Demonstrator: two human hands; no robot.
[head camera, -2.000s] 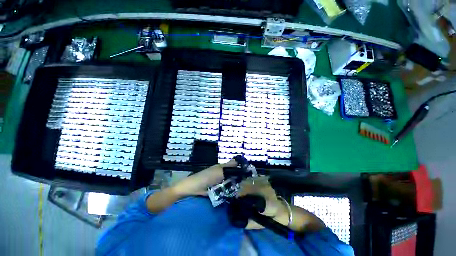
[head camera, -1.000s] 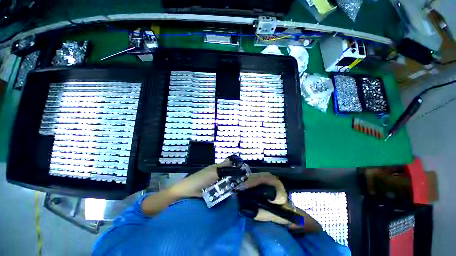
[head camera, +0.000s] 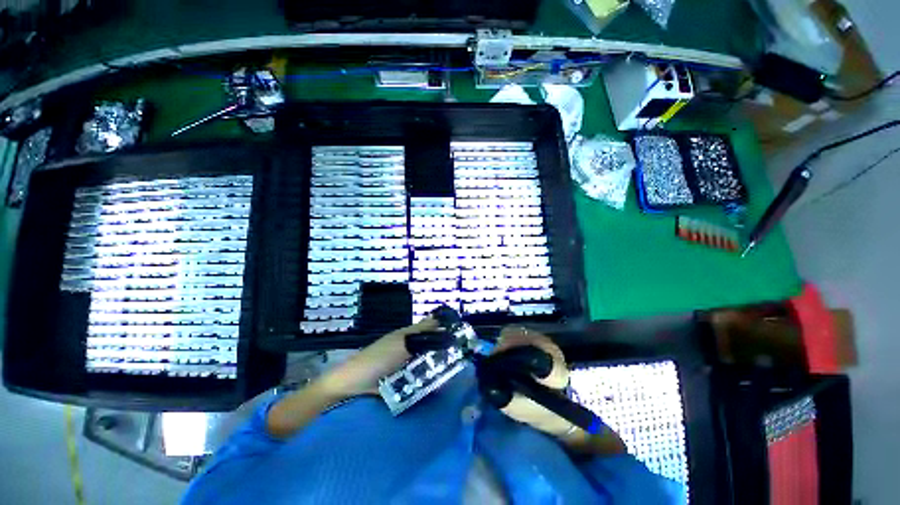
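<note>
A silvery oblong metal workpiece (head camera: 426, 373) with dark recesses is held close to my chest, tilted up to the right. My left hand (head camera: 380, 363), with black coverings on some fingers, grips it from behind and above. My right hand (head camera: 538, 380), also with black-covered fingers, holds a slim black tool (head camera: 555, 402) with a blue end. A small blue tip shows at the workpiece's right end. The centre parts tray (head camera: 575, 232) holds close rows of silvery parts with dark gaps at its top and lower left.
The left parts tray (head camera: 20, 325) and lower-right parts tray (head camera: 632, 419) hold silvery rows. Small-parts trays (head camera: 663, 173), an orange-red strip holder (head camera: 707, 235), a hanging electric screwdriver (head camera: 780, 209), a white box (head camera: 632, 94) and plastic bags (head camera: 604, 170) are at right.
The view has shifted, so the trays and bench appear further left. The workpiece shows more fully than at first, and the right hand with the tool has turned slightly. Both hands keep their hold.
</note>
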